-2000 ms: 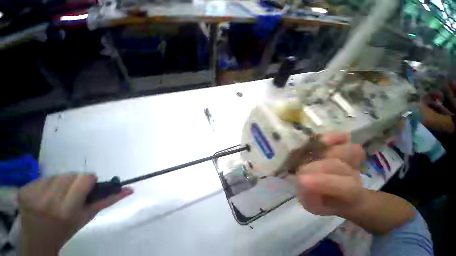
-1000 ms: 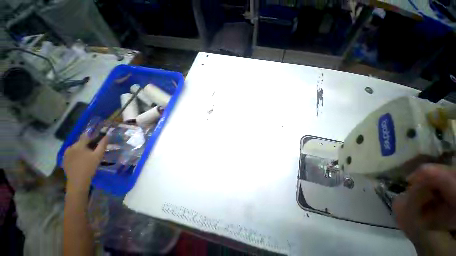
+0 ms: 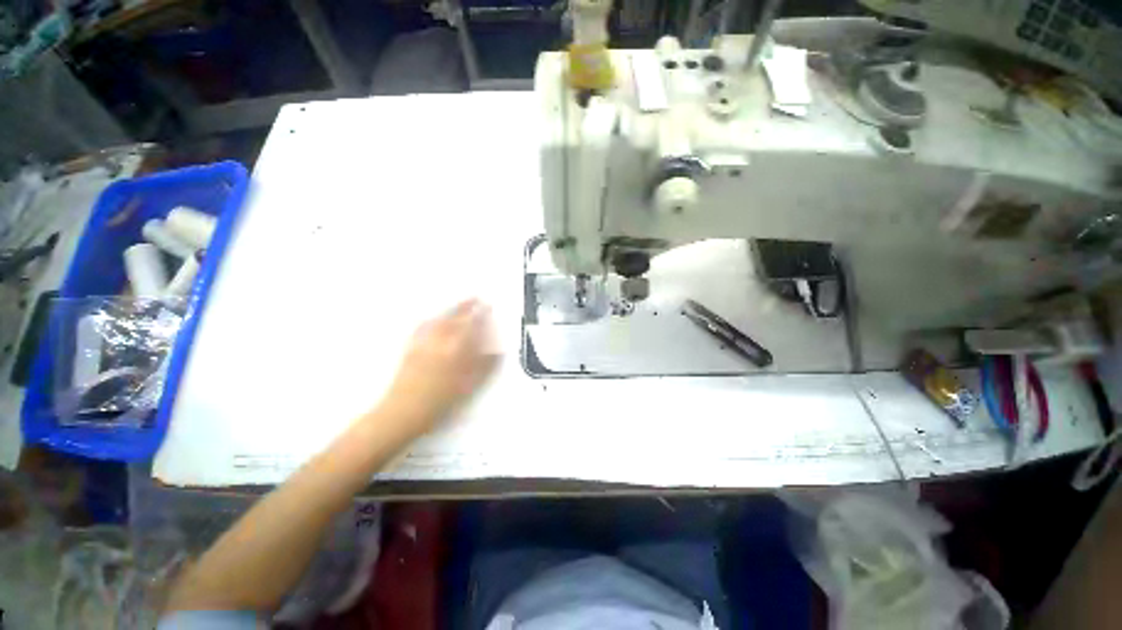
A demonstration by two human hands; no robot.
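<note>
The cream-white sewing machine (image 3: 787,185) stands on the right half of the white table. Its needle and presser foot area (image 3: 583,291) is above the shiny plate at the left end of the bed. My left hand (image 3: 453,357) is over the table just left of that plate, not touching the machine. Its fingers look curled and are blurred; I cannot tell if they hold anything small. My right hand is out of the picture; only a dark, blurred part of an arm (image 3: 1083,554) shows at the lower right edge. Slim dark thread snips (image 3: 728,334) lie on the bed.
A blue plastic basket (image 3: 209,289) with white cones and a clear bag is at the table's left end. A black phone (image 3: 794,260) lies behind the snips. Coloured loops (image 3: 1015,400) hang at the right. A control panel (image 3: 1046,27) is at the upper right.
The view has turned right. My left hand has left the blue basket and moved right, beside the needle plate. The long screwdriver it held earlier no longer shows. My right hand has left the machine head.
</note>
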